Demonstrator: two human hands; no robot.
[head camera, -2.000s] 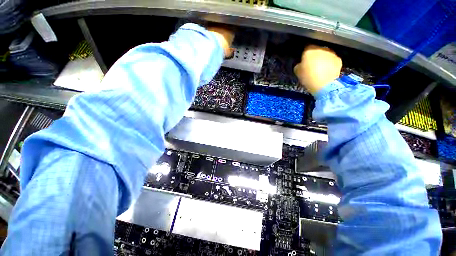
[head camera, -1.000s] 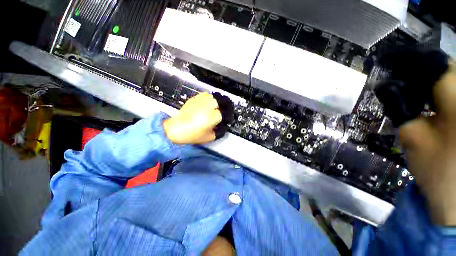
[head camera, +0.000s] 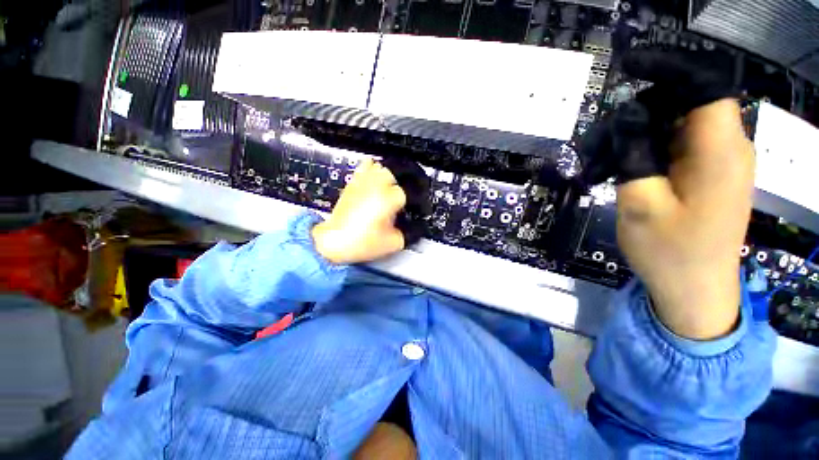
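A long black circuit board (head camera: 503, 211) with white print and ringed holes lies in front of me, along the silver rail. A pair of silver heatsinks (head camera: 476, 85) stands end to end on it. My left hand (head camera: 373, 211) is at the board's near edge, above the rail, with black-covered fingers curled. My right hand (head camera: 687, 175) is over the board to the right of the heatsinks, with black-covered fingers bent and their tips low near the board. Whether either hand holds a small part is hidden by the fingers.
The silver rail (head camera: 503, 286) runs between my body and the board. A dark ribbed unit (head camera: 189, 81) with a white label and green dot is at the upper left. Another heatsink (head camera: 790, 166) is at the right. A red and yellow heap (head camera: 45, 260) is at the lower left.
Both hands were up at the parts bins, then came down to the board. Since the last earlier frame, my right hand has come closer to the heatsinks' right end; my left hand stays near the rail.
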